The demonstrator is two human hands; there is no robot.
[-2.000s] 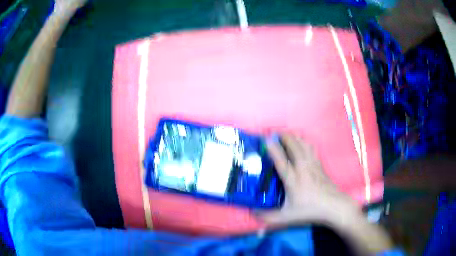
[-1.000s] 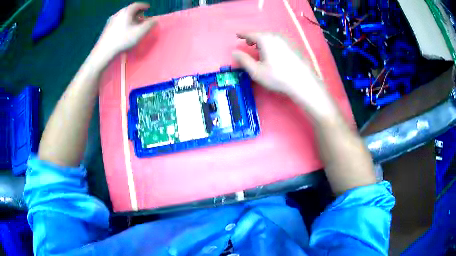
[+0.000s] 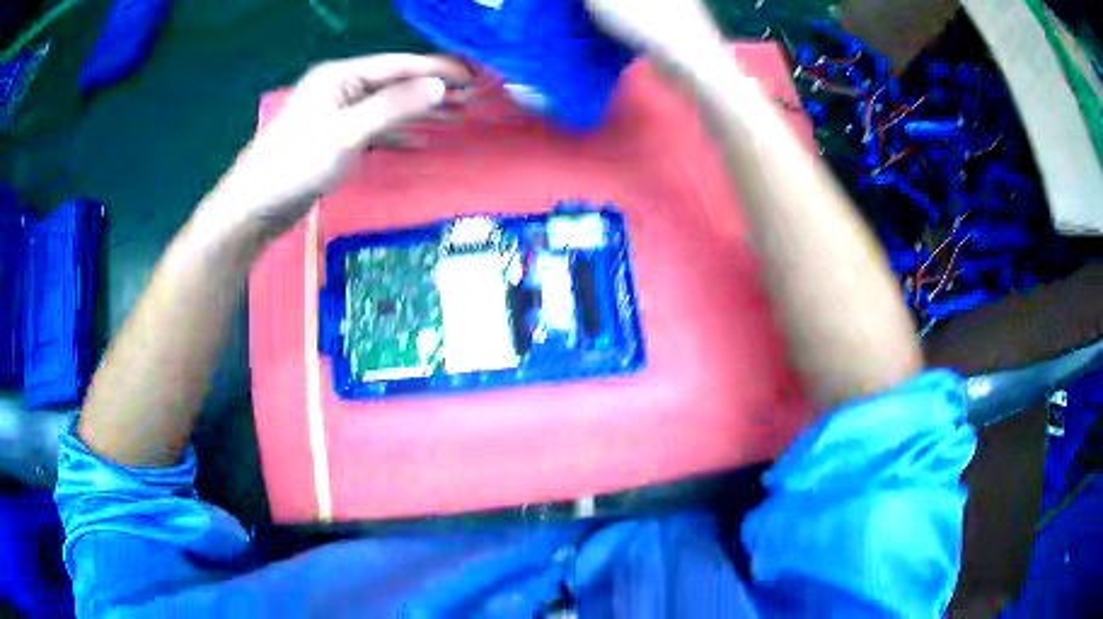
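Note:
A blue housing half lies open side up on the pink-red mat. It holds a green circuit board, a white plate, a white toothed connector and a dark strip. My right hand, blurred and cut off by the top edge, grips a blurred blue shell above the mat's far edge. My left hand is left of that shell, over the mat's far left part, empty, with its fingers bent and apart. It does not clearly touch the shell.
Small blue cylinders with red and white leads are piled at the right, beside a brown cardboard box. Blue ribbed shells stand at the left. Another blue piece lies at the far left.
My right hand has moved forward and now holds a blue shell that was out of view. My left hand has moved right and a little nearer. The housing half shows slightly lower in view.

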